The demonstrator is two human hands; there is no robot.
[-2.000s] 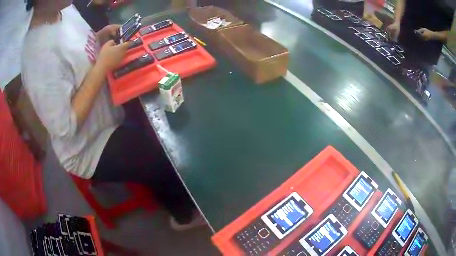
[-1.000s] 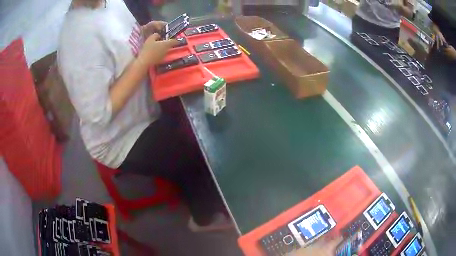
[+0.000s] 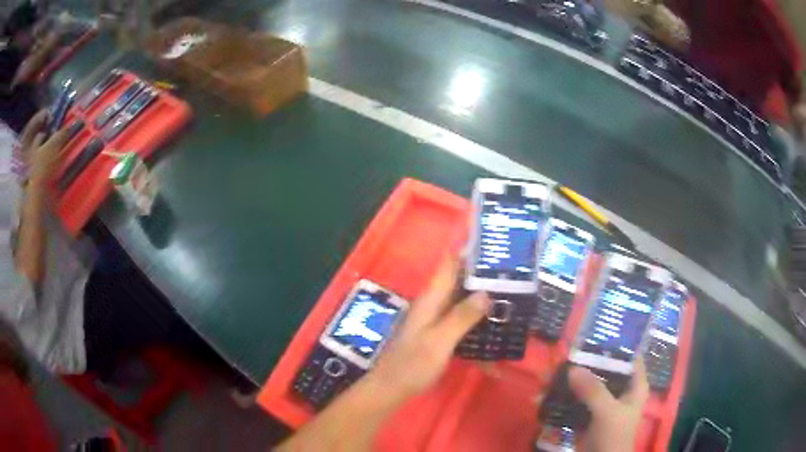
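Observation:
My left hand (image 3: 411,340) holds a lit keypad phone (image 3: 507,238) above the red phone tray (image 3: 376,238), thumb beside its navigation key. My right hand (image 3: 610,410) holds a second lit keypad phone (image 3: 619,313), thumb on its upper keypad. Both screens show menu lists. In the tray, one lit phone (image 3: 364,324) lies at the left. Another lit phone (image 3: 563,256) shows between the two held ones, and one (image 3: 667,322) shows partly behind the right one. The hands and held phones hide parts of the tray.
A yellow stick (image 3: 583,205) lies along the pale strip. A dark slab (image 3: 709,437) lies at the lower right. Brown boxes (image 3: 256,75), a drink carton (image 3: 134,184) and a neighbour's tray (image 3: 168,121) are at the upper left, beside a seated person (image 3: 35,238).
The view has swung right, bringing my tray towards the centre. Both hands are now clearly in view, each with a phone raised above the tray.

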